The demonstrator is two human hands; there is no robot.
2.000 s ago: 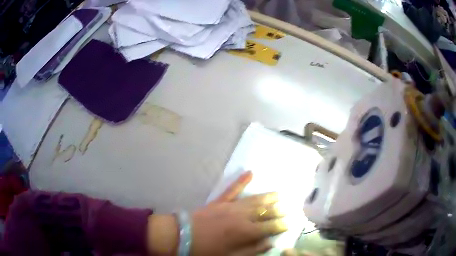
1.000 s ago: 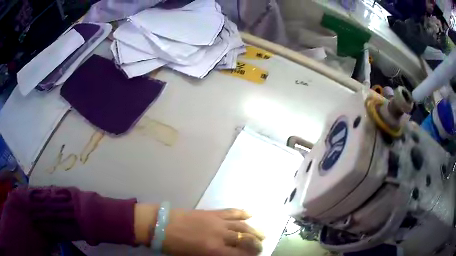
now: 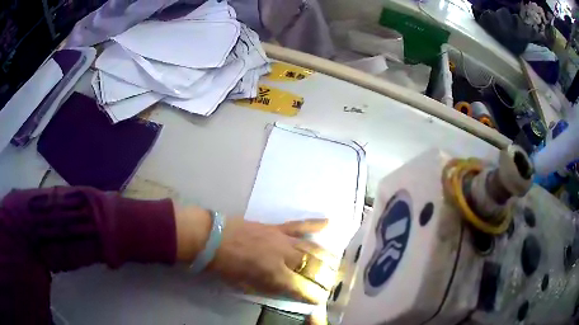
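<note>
A white panel (image 3: 305, 171) with a dark edge line lies on the machine table, its right side running beside and under the sewing machine head (image 3: 406, 247). My left hand (image 3: 273, 257) lies flat on the panel's near part, fingers spread and pointing to the brightly lit needle area. It presses on the panel and does not grasp it. The needle and presser foot are hidden behind the head and the glare. A bright fingertip-like shape shows at the bottom edge near the needle area, too unclear to tell whose. My right hand cannot be made out.
A loose stack of white panels (image 3: 178, 60) lies at the far table edge, beside yellow tape (image 3: 277, 100). A dark purple panel (image 3: 95, 143) lies at the left, near a smaller purple and white pile (image 3: 54, 95). Orange spools (image 3: 473, 111) stand behind the machine.
The white panel has moved away toward the far table edge and shows more of its far end. My left hand has moved up the view with it. The view has shifted, with the machine head now larger.
</note>
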